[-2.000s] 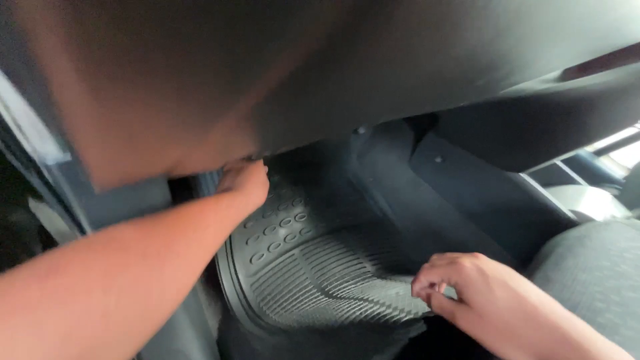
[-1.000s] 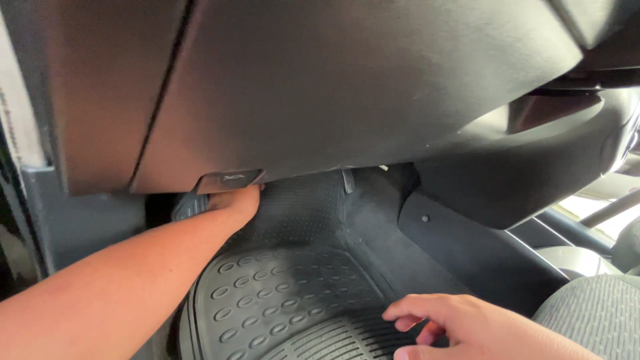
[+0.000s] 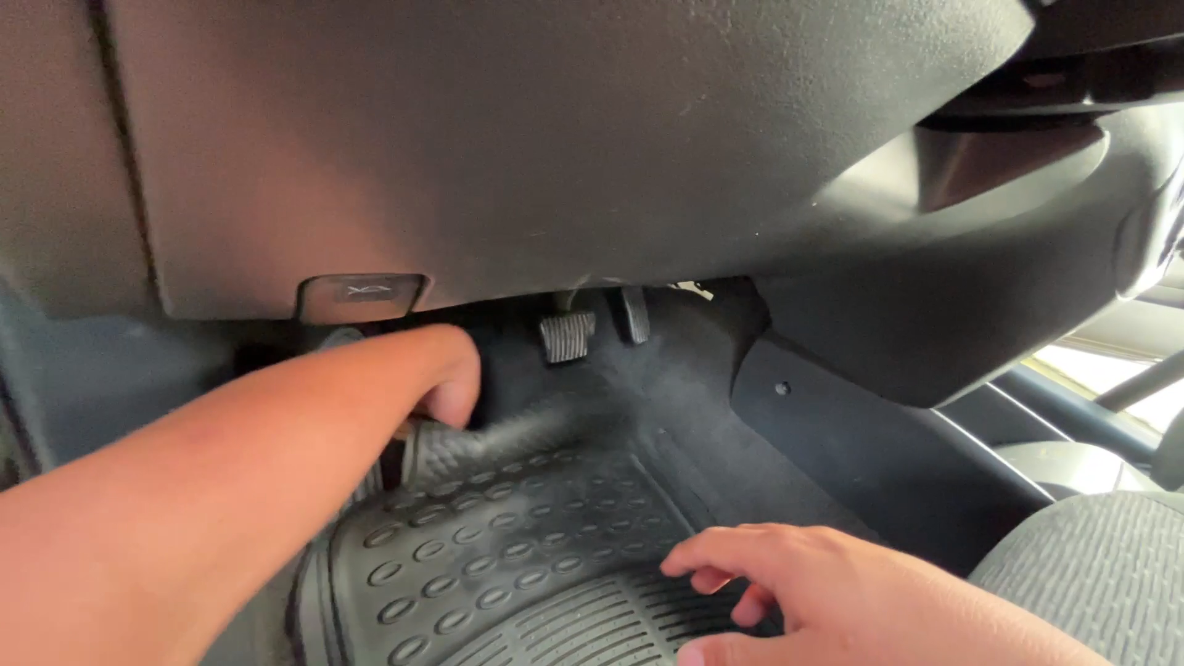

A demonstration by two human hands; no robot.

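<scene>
A black rubber car floor mat (image 3: 518,555) with raised ovals and ribs lies in the driver's footwell. My left hand (image 3: 449,375) reaches down under the dashboard to the mat's far left edge; its fingers are mostly hidden, so its grip cannot be told. My right hand (image 3: 786,592) hovers over the mat's right side, fingers apart and slightly curled, holding nothing. Beyond the mat's far edge are a ribbed brake pedal (image 3: 566,338) and a narrower accelerator pedal (image 3: 635,314).
The lower dashboard panel (image 3: 555,157) hangs low over my left hand, with a hood release lever (image 3: 361,298) at its bottom edge. At the right stand the centre console side (image 3: 860,444) and a grey fabric seat (image 3: 1101,573).
The view has shifted, and both pedals now show clearly. My right hand, which was at the mat's ribbed near part two seconds ago, is now apart from it with fingers spread.
</scene>
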